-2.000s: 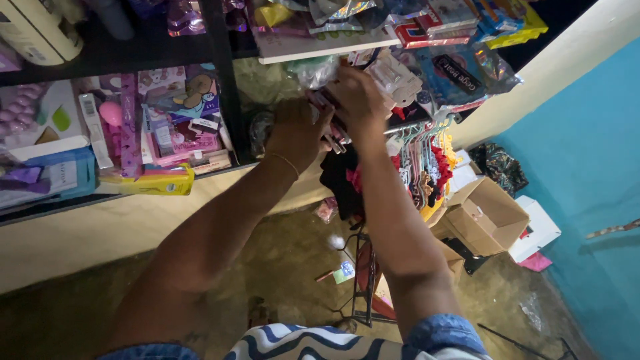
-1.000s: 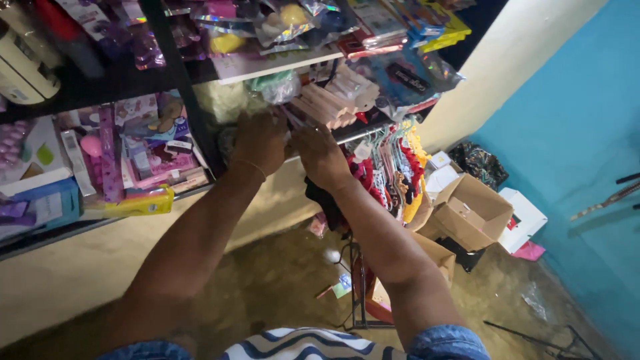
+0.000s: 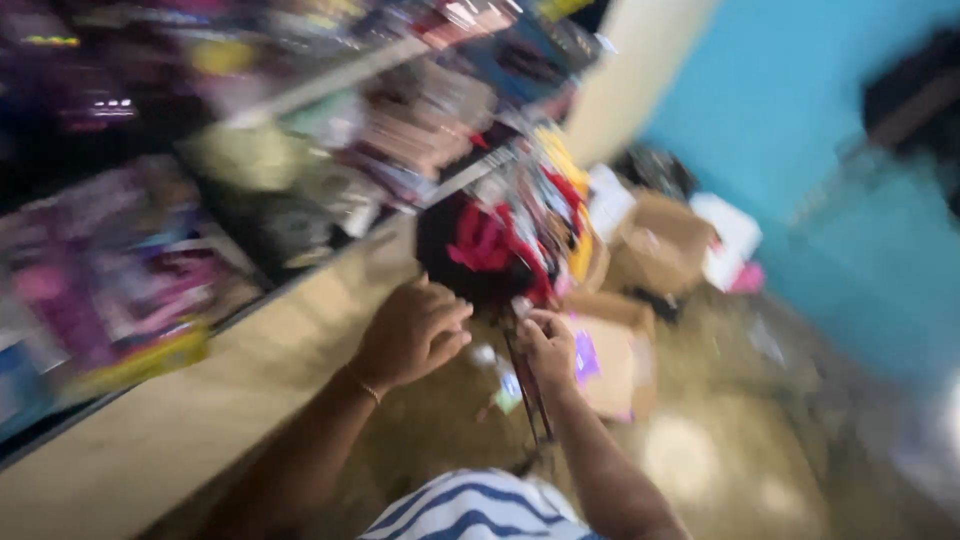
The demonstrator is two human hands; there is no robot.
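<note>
Motion blurs the whole head view. My left hand (image 3: 412,330), with a thin bracelet at the wrist, is in front of the shelf edge, fingers partly curled and nothing visible in it. My right hand (image 3: 546,341) is to its right, with thumb and fingers pinched on a small pale item (image 3: 521,305) too blurred to name. Beyond the hands hang red, yellow and dark garments (image 3: 517,232) on a rack. Pinkish packets (image 3: 427,112) and a pale plastic bag (image 3: 255,154) lie on the shelf behind.
Shelves of packaged goods fill the left, with a yellow package (image 3: 142,364) at the lower shelf's edge. Open cardboard boxes (image 3: 660,240) and a black plastic bag (image 3: 660,169) are on the floor by the blue wall (image 3: 757,97). Thin dark rack legs (image 3: 531,397) stand below my right hand.
Both hands have come away from the packets on the shelf and moved apart, now in front of the shelf edge. The view has swung and blurred.
</note>
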